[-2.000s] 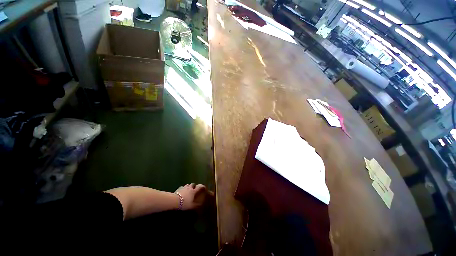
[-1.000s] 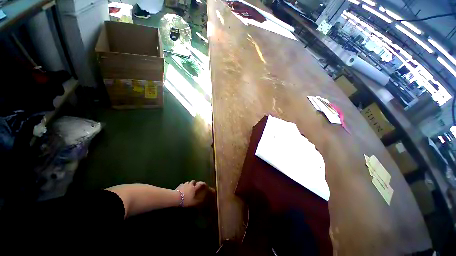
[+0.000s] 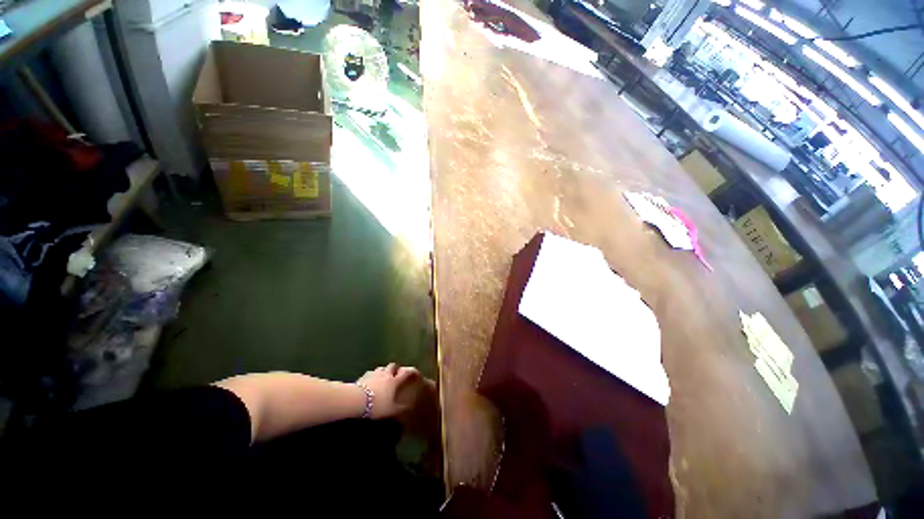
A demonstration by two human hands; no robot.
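A thick stack of dark maroon cut fabric (image 3: 567,390) lies on the brown cutting table (image 3: 507,182) in front of me. A white paper pattern (image 3: 593,314) lies on top of it. A small dark piece (image 3: 608,471) shows on the maroon near the bottom edge. My left hand (image 3: 393,390), bare with a bracelet at the wrist, is beside the table's left edge, left of the stack. Its fingers look curled, but shadow hides whether it holds anything. My right hand is not in view. A thin pale line curves beside the stack's lower left.
White papers with a pink strip (image 3: 664,221) and pale yellow pieces (image 3: 770,360) lie to the right on the table. More maroon fabric with white paper (image 3: 547,46) lies at the far end. An open cardboard box (image 3: 265,152) and a plastic-wrapped bundle (image 3: 147,274) are at the left.
The dark piece on the maroon near the bottom edge shows more clearly and looks slightly shifted. My left hand and the stack have hardly moved.
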